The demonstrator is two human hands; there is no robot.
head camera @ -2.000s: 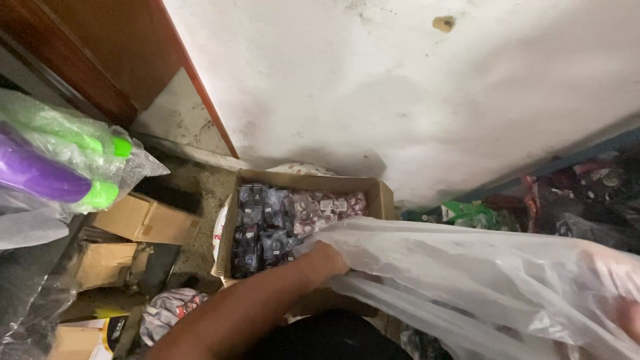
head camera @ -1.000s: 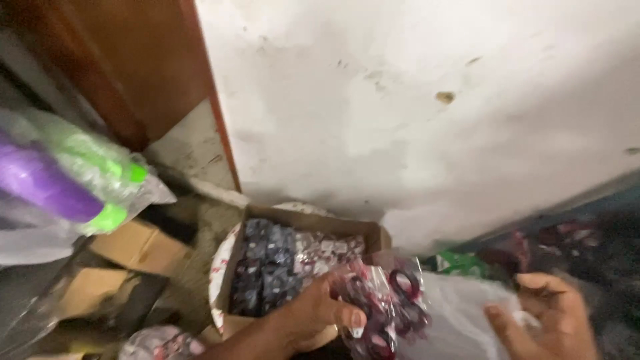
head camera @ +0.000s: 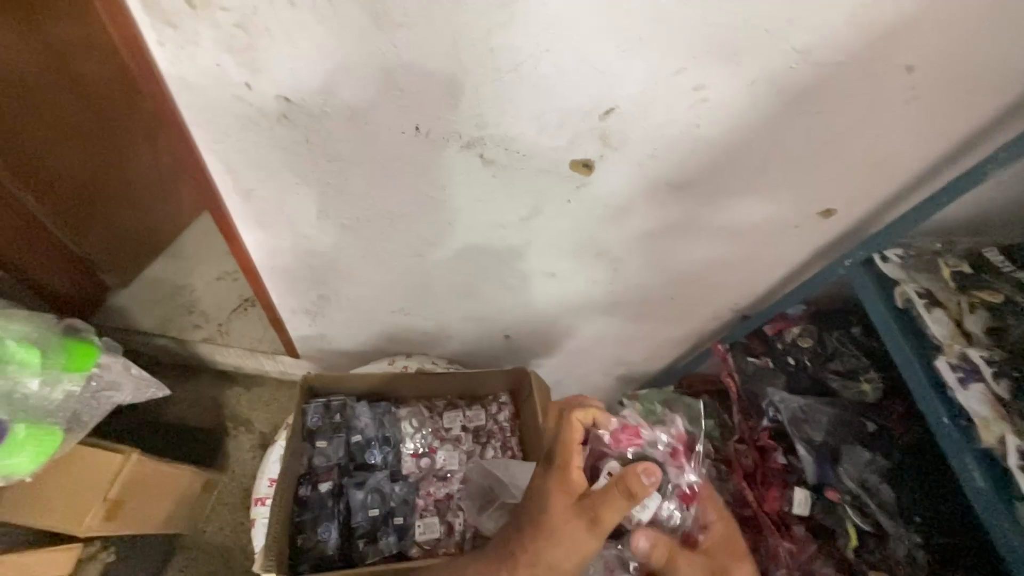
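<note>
Between my two hands, right of the box, are clear plastic packets of small red, pink and dark items [head camera: 672, 456], some with white labels. My left hand [head camera: 588, 480] grips them from the left, its thumb across the front. From below and the right, my right hand [head camera: 696, 544] holds the same packets, partly hidden behind them. An open cardboard box [head camera: 416, 384] stands beside my left hand. Dark packets [head camera: 376, 512] fill its left side and pink-and-white packets [head camera: 440, 480] its right. A translucent plastic bag [head camera: 496, 488] shows over the box, next to my left wrist.
A blue metal shelf frame [head camera: 920, 376] with bagged goods stands at right. Left are cardboard cartons [head camera: 104, 488] and a clear bag of green-capped items [head camera: 64, 392]. The stained white wall [head camera: 480, 200] rises behind the box, beside a brown wooden panel [head camera: 96, 160].
Two seconds ago my hands held a large translucent bag stretched to the right. The packets appeared in my left hand one second ago; now both hands are together on them.
</note>
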